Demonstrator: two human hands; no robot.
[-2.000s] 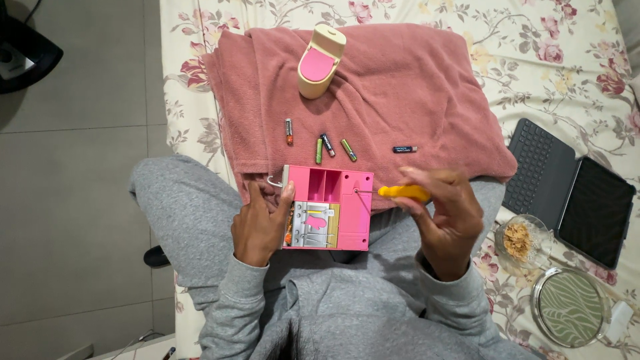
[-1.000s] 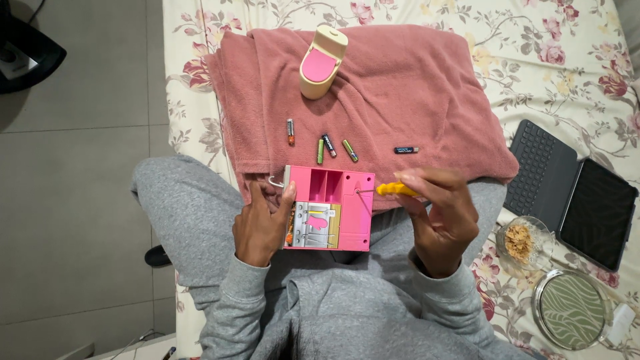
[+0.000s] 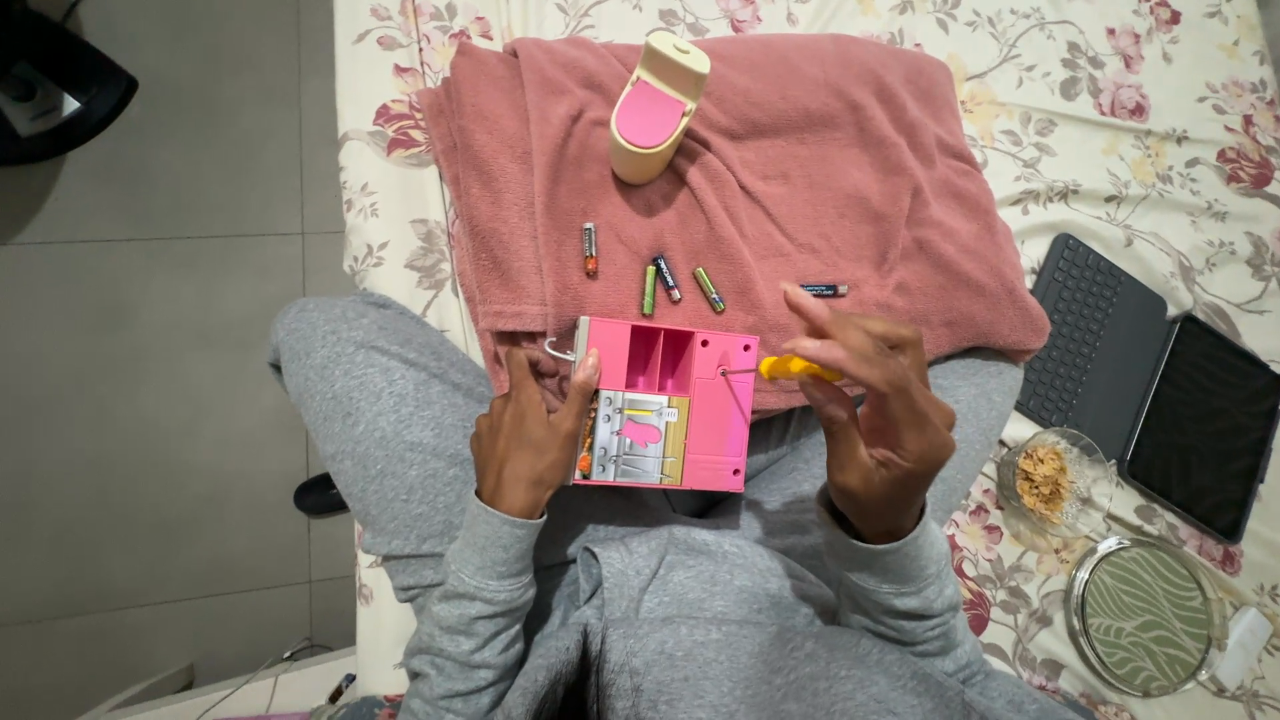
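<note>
My left hand (image 3: 535, 435) holds the left edge of a pink plastic toy kitchen unit (image 3: 715, 430), which bears a printed stove and utensil picture and has two recesses. A small white hook-like part (image 3: 559, 349) sticks out at its upper left. My right hand (image 3: 875, 410) grips the yellow handle of a screwdriver (image 3: 795, 368); its thin shaft reaches a screw hole in the unit's upper right. Beyond the unit lie small batteries: one orange and black (image 3: 590, 250), one green (image 3: 649, 290), one dark (image 3: 667, 279), another green (image 3: 709, 290) and a dark one (image 3: 823, 290) partly behind my right fingers.
A cream toy toilet with a pink lid (image 3: 650, 115) stands on the pink folded blanket (image 3: 850, 150). At right on the floral bedsheet are a tablet (image 3: 1205, 425) with a keyboard (image 3: 1100, 330), a glass bowl of flakes (image 3: 1043, 480) and a round patterned container (image 3: 1147, 615).
The fingers of my right hand have shifted around the yellow screwdriver handle, with the index finger now raised higher. The shaft stays at the same corner of the pink unit.
</note>
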